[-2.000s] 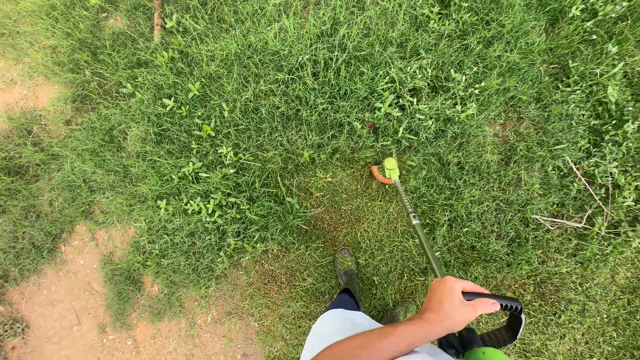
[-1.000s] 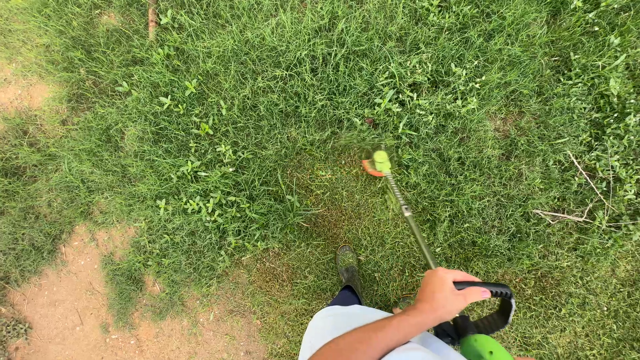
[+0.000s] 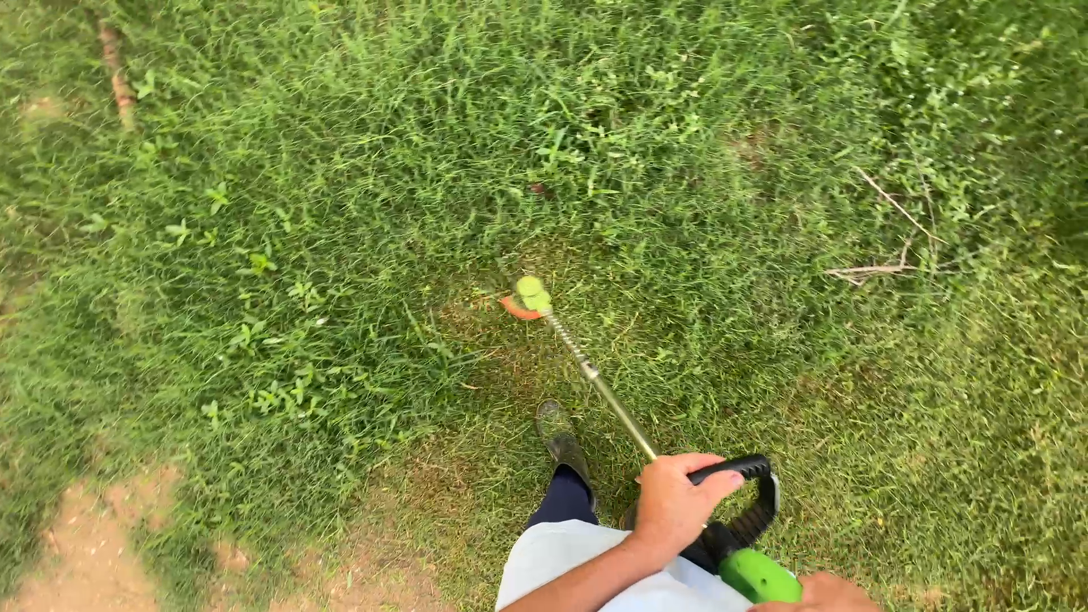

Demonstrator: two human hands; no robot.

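My left hand (image 3: 676, 501) grips the black loop handle (image 3: 752, 501) of a string trimmer, just above the lower edge of the view. Behind it, at the bottom edge, my right hand (image 3: 820, 592) is partly in view against the green housing (image 3: 759, 576); its fingers are mostly cut off. From the handle the metal shaft (image 3: 625, 418) runs up and left to the yellow-green trimmer head (image 3: 532, 291), which has an orange guard (image 3: 519, 308). The head is over short, cut grass beside taller grass.
My boot (image 3: 561, 438) stands on cut grass left of the shaft. Dry twigs (image 3: 884, 269) lie at the right, and a brown stick (image 3: 116, 72) at the upper left. Bare soil (image 3: 93, 552) shows at the lower left. Tall grass (image 3: 382, 144) spreads across the upper part.
The trimmer head has swung left and drawn back a little toward my boot. My left hand has kept its hold on the loop handle. My right hand has come into view at the bottom edge.
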